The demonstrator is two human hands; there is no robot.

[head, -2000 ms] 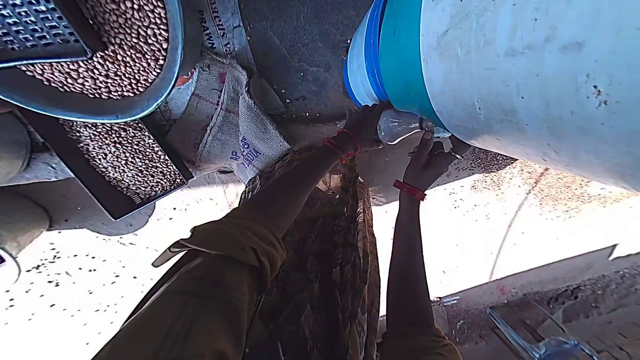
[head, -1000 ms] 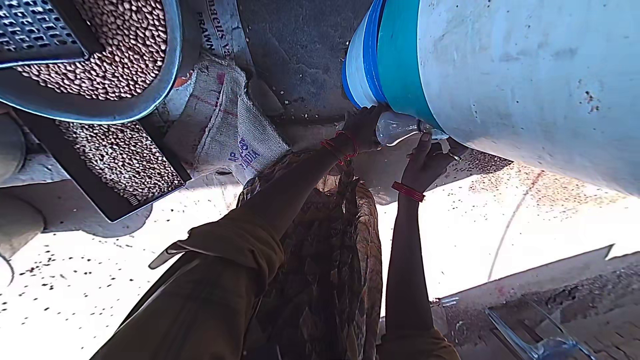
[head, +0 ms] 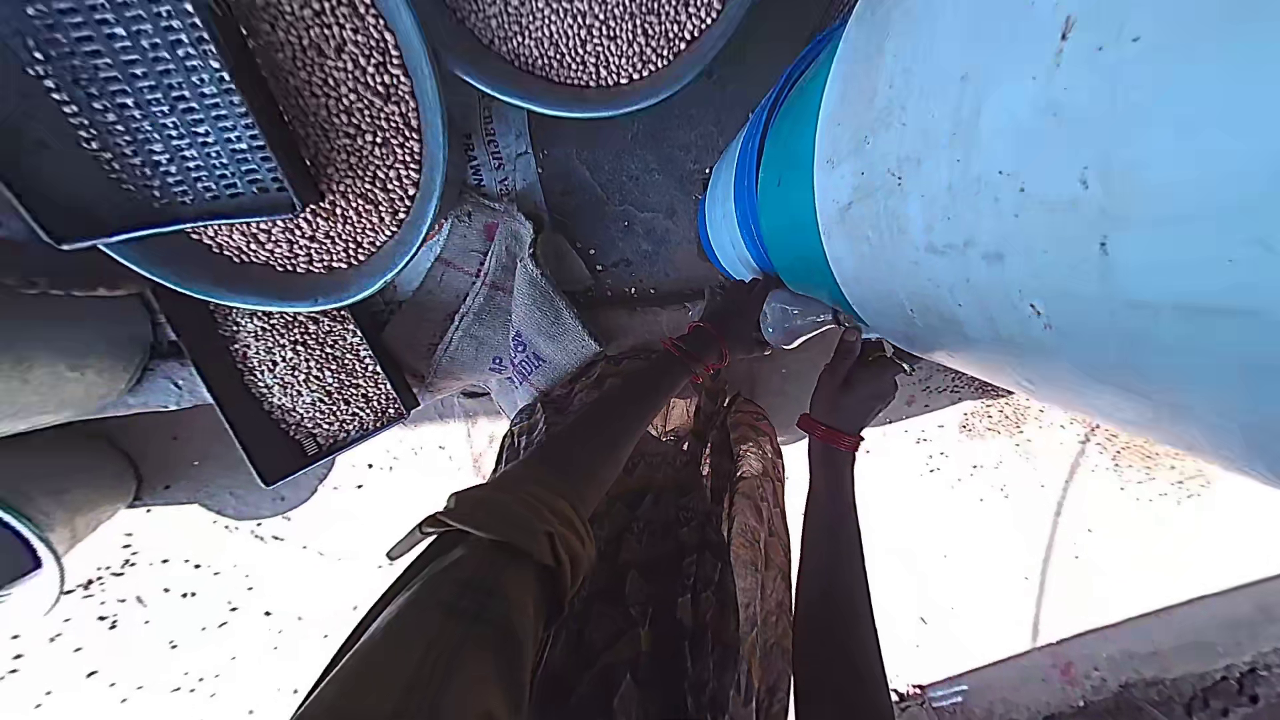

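My left hand (head: 738, 318), with red bangles at the wrist, is closed around one end of a clear plastic container, possibly a bottle (head: 795, 320). My right hand (head: 858, 385), also with a red bangle, has its fingers pinched at the narrow end of that container. Beside both hands lies the lower edge of a large white drum (head: 1040, 220) with a teal band (head: 800, 190) and a blue rim. The drum's underside and shadow hide part of what the right fingers touch.
Metal basins of beans or nuts (head: 430, 200) (head: 590, 105) stand at the upper left, one beneath a perforated tray (head: 150, 110). A dark tray (head: 250, 440) of them lies below, near a printed woven sack (head: 510, 310). Scattered bits cover the floor (head: 1080, 440); a low ledge (head: 1120, 640) runs lower right.
The view has tilted upward, bringing a second basin into sight at the top. Both hands remain at the clear container beside the drum.
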